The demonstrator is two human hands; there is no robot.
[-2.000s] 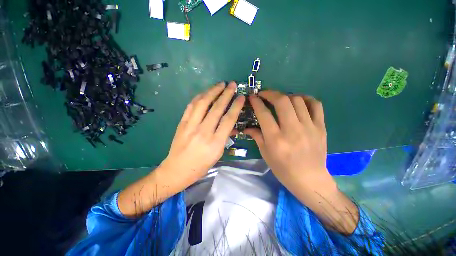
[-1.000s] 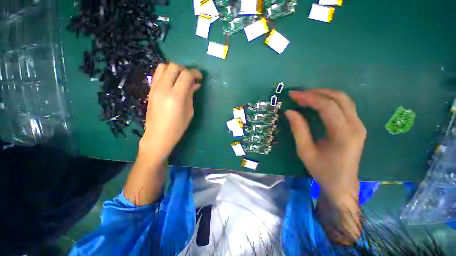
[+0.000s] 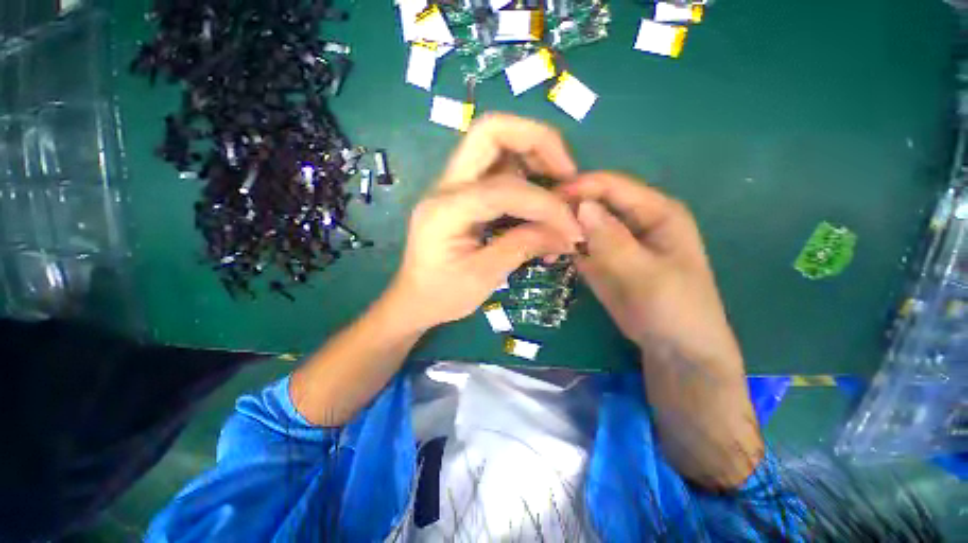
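A cluster of green-and-silver circuit boards (image 3: 543, 294) lies on the bench in front of me, its far part hidden under my hands. White pouch batteries with yellow ends (image 3: 521, 348) stick out at its near left. My left hand (image 3: 478, 228) is over the far left of the boards, fingers curled around something dark, probably a black flex part, mostly hidden. My right hand (image 3: 647, 249) meets it fingertip to fingertip above the far end of the boards. Whether the right fingertips pinch anything is hidden. A big pile of black flex parts (image 3: 265, 159) lies at the left.
More boards (image 3: 483, 58) with white batteries (image 3: 573, 95) lie at the far middle. A bright green piece (image 3: 826, 250) lies at the right. Clear trays stand at the left (image 3: 64, 191) and right (image 3: 913, 329) edges. A blue bag (image 3: 768, 399) shows below the bench edge.
My left hand has moved from the black pile to above the boards. My right hand has moved left to meet it. The boards' far end is now covered by my hands.
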